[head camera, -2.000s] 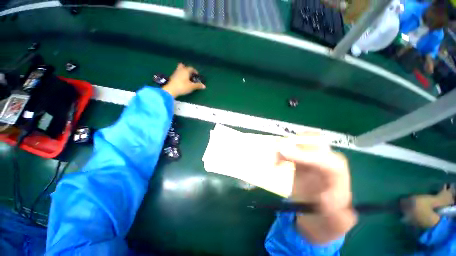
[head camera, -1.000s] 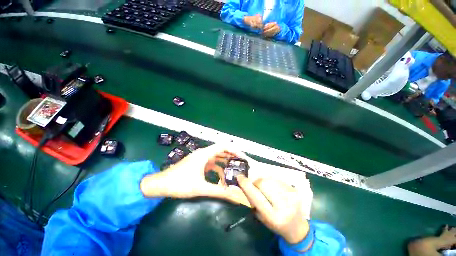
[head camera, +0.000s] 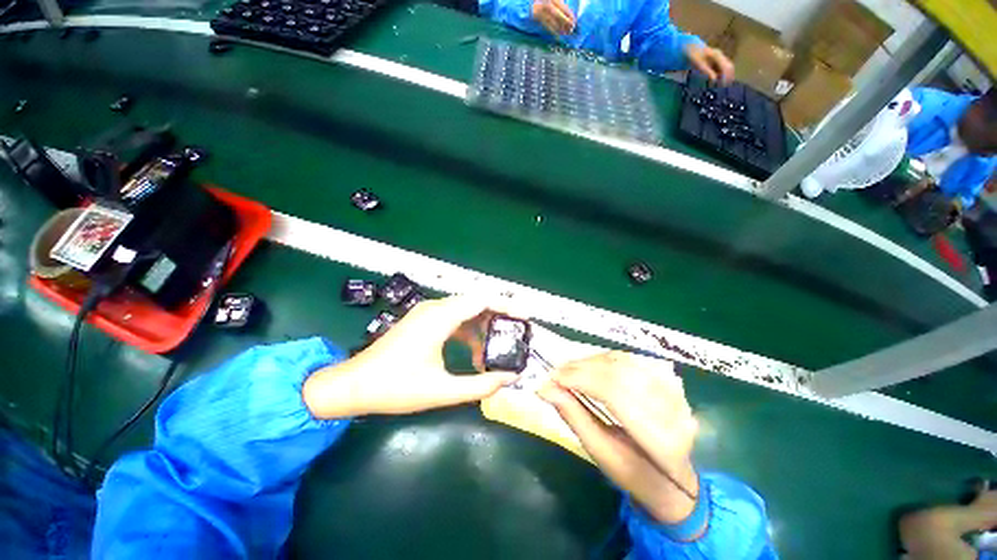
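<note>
My left hand (head camera: 410, 361) holds a black square electronic module (head camera: 507, 343) by its edges, its silver-white face towards me. My right hand (head camera: 629, 410) holds thin tweezers (head camera: 590, 405), with the tips close to the module's right edge; contact cannot be told. A pale sheet with a yellowish edge (head camera: 519, 411) lies under both hands and is partly hidden. Several more modules (head camera: 358, 291) lie in a cluster behind my left hand, and one module (head camera: 233, 311) sits alone further left.
A red tray (head camera: 164, 334) with a black boxy device and cables is at the left. Spaced modules (head camera: 365, 199) lie on the green belt behind a white rail (head camera: 426, 266). Beyond are a clear blister tray (head camera: 563, 93), black trays and people in blue. A grey post stands right.
The right hand now has the tweezers in its fingers at the module, instead of its bare fingers there. The module is turned slightly. Modules on the belt have shifted left.
</note>
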